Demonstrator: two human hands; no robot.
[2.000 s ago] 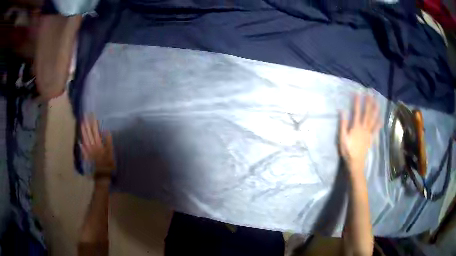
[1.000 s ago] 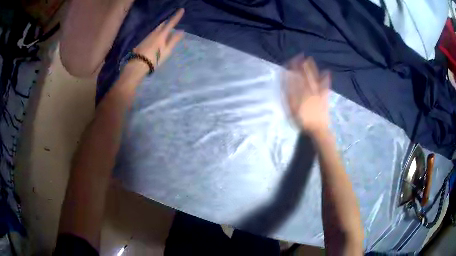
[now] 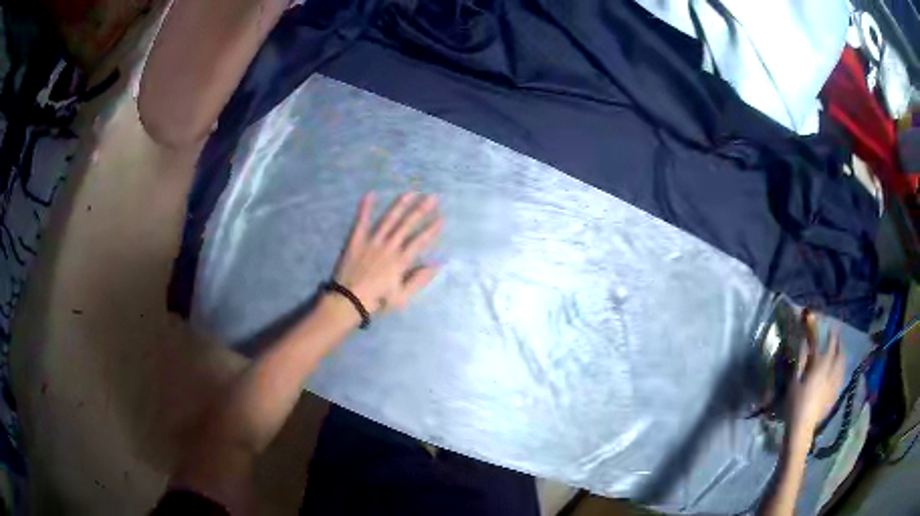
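A large silvery grey-white interlining sheet (image 3: 525, 302) lies over navy fabric (image 3: 605, 151), with light wrinkles at its left and lower right. My left hand (image 3: 388, 257), with a dark bead bracelet at the wrist, lies flat on the sheet left of centre, fingers spread and holding nothing. My right hand (image 3: 819, 373) is at the steam iron (image 3: 775, 348) at the sheet's right end. Its fingers are over the orange-brown handle and partly hide it; whether they are closed around it is unclear.
Navy cloth is bunched along the far side. White cloth (image 3: 782, 55) and a red item (image 3: 863, 111) are at the upper right. A dark hose (image 3: 850, 408) runs beside the iron. A person's limb (image 3: 192, 76) shows at the upper left. The pale beige floor (image 3: 91, 302) is at left.
My left hand has moved from the sheet's upper left corner down and right onto its surface. My right hand has moved from the sheet's far edge right to the iron.
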